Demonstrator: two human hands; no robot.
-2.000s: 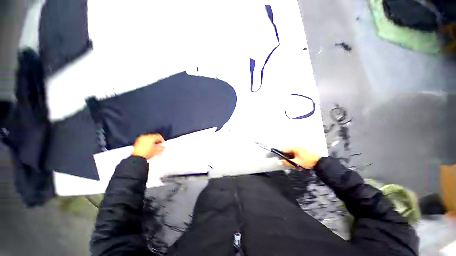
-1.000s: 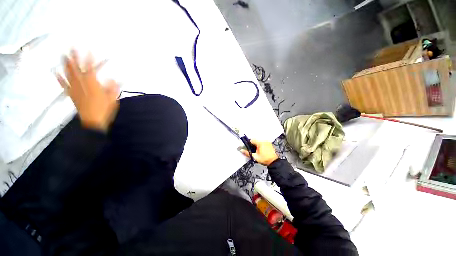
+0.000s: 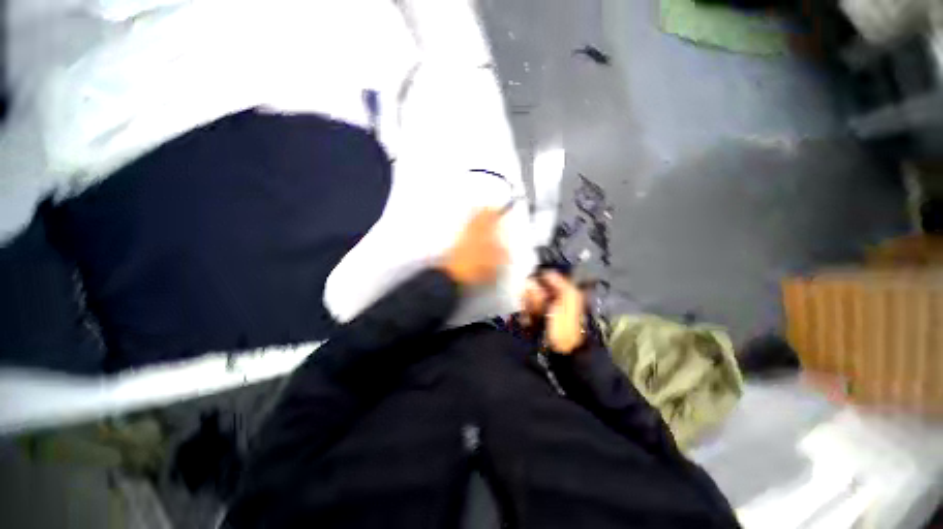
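A large dark fabric piece (image 3: 227, 238) with a rounded right end lies on the white table. My left hand (image 3: 479, 248) is blurred over the table's right part, near a thin dark curled offcut (image 3: 489, 174). Whether it holds anything cannot be told. My right hand (image 3: 558, 310) is at the table's near right edge, close to my body, with its fingers closed around the dark handles of the shears (image 3: 537, 293). The blades cannot be made out clearly. A white strip (image 3: 548, 184) shows beyond the right table edge; what it is cannot be told.
White sheets (image 3: 238, 52) lie behind the dark piece. Dark trimmings (image 3: 591, 222) litter the grey floor right of the table (image 3: 439, 124). An olive cloth bundle (image 3: 677, 372) is at the lower right, with a brown ribbed box (image 3: 863, 341) farther right.
The view has turned. My left hand has moved from above the sheets and dark piece to the table's right side. My right hand has drawn in towards my body, and the two hands are closer together.
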